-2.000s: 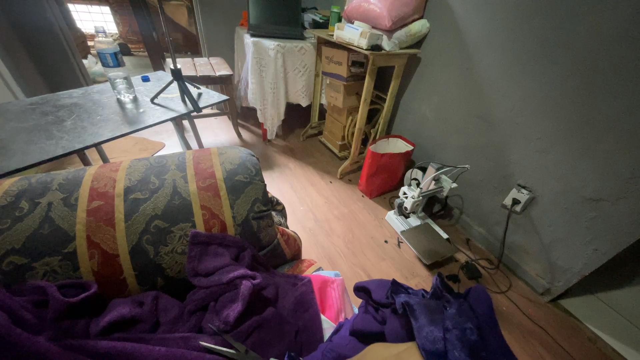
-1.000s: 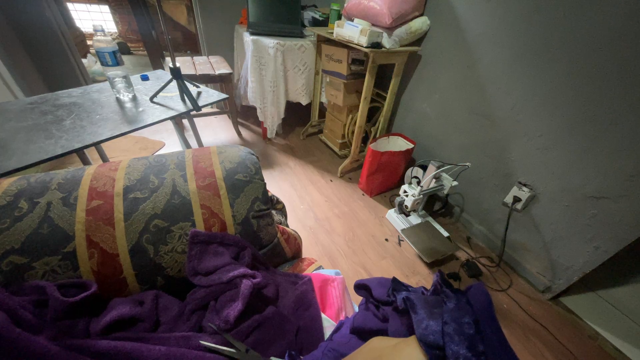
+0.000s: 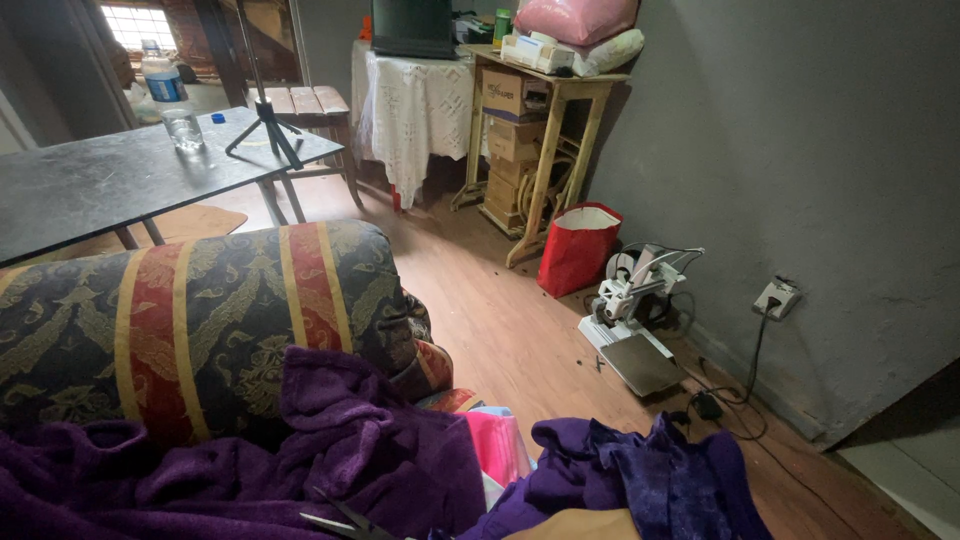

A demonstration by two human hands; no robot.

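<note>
Neither my left hand nor my right hand shows plainly. At the bottom edge the spread blades of a pair of scissors [image 3: 349, 523] lie against a purple plush cloth [image 3: 375, 450]; their handles are out of frame. To the right is a bunched dark violet fabric with a shiny part [image 3: 652, 472]. A smooth tan shape [image 3: 577, 526] shows below it, and whether it is skin or cloth I cannot tell. Pink fabric [image 3: 497, 444] and some pale cloth lie between the two purple heaps.
A patterned sofa arm [image 3: 240, 300] rises at the left, before a dark table [image 3: 90, 176] with a plastic bottle [image 3: 180, 124] and a tripod [image 3: 266, 112]. On the floor at right stand a red bag [image 3: 574, 251] and a white 3D printer [image 3: 626, 300]; cables [image 3: 757, 360] run to a wall socket.
</note>
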